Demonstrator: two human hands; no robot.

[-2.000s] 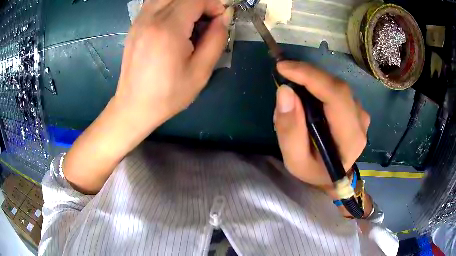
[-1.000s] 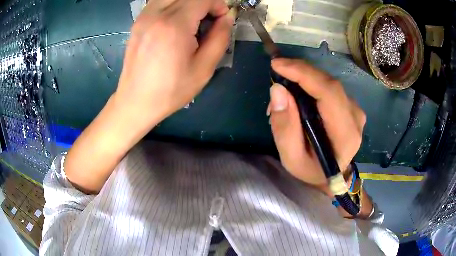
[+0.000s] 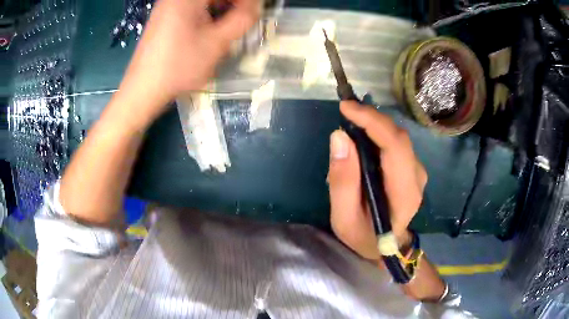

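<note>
My right hand (image 3: 377, 177) holds the soldering iron (image 3: 369, 168) by its black handle. The iron's brownish tip points up over the pale taped strip (image 3: 374, 59), at a piece of masking tape (image 3: 319, 56). My left hand (image 3: 187, 47) is blurred at the top left, over the strip's left part. Its fingers are bent together near the top edge; a dark spot shows between them, and I cannot tell if they hold anything. No silver part is clearly visible on the strip.
A round tape-roll holder (image 3: 475, 103) with silvery crumpled metal (image 3: 438, 84) stands right of the strip. Tape pieces (image 3: 206, 134) hang toward me. Dark glittering components (image 3: 132, 22) lie upper left. Trays line the left side; black equipment and a cable (image 3: 472, 187) are at the right.
The view has shifted, showing more of the strip and hanging tape. My left hand has moved up and left, away from the iron's tip. The small silver part near the tip no longer shows.
</note>
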